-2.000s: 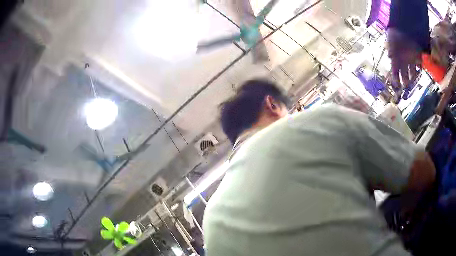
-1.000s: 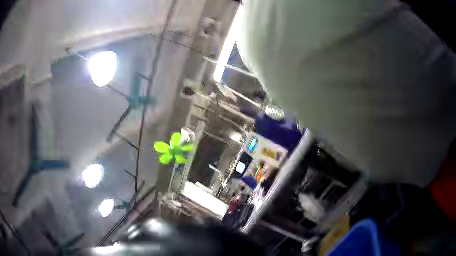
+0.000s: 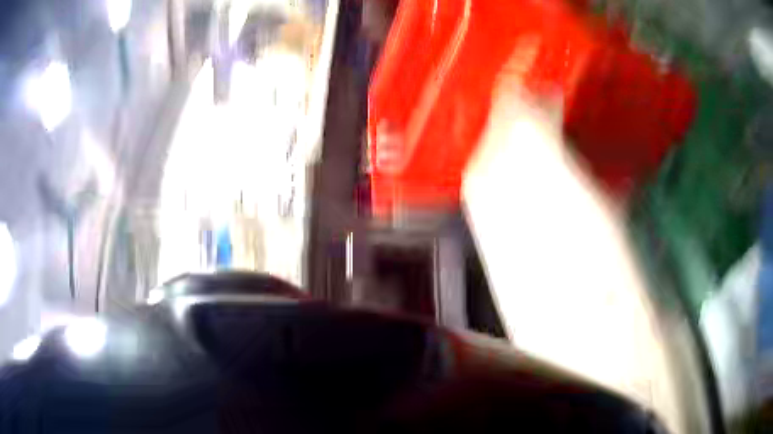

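Observation:
A red plastic stool (image 3: 441, 110), solid-sided and strongly blurred, fills the upper middle of the view. A pale, overexposed forearm reaches up to it from the lower right. It appears to be my left arm, and my left hand (image 3: 525, 97) is at the stool, overlapping its red surface. The fingers are too blurred to show whether they grip it. My right hand is not in view.
A dark rounded object (image 3: 322, 364) close to the lens covers the bottom. A bright white, washed-out area (image 3: 246, 153), perhaps a work table, lies left of the stool. Green floor (image 3: 712, 161) shows at the right, lamps at the far left.
The view has swung down and tilted further. The person in the pale shirt has gone out of view. The red stool and the pale forearm now fill the upper middle and right.

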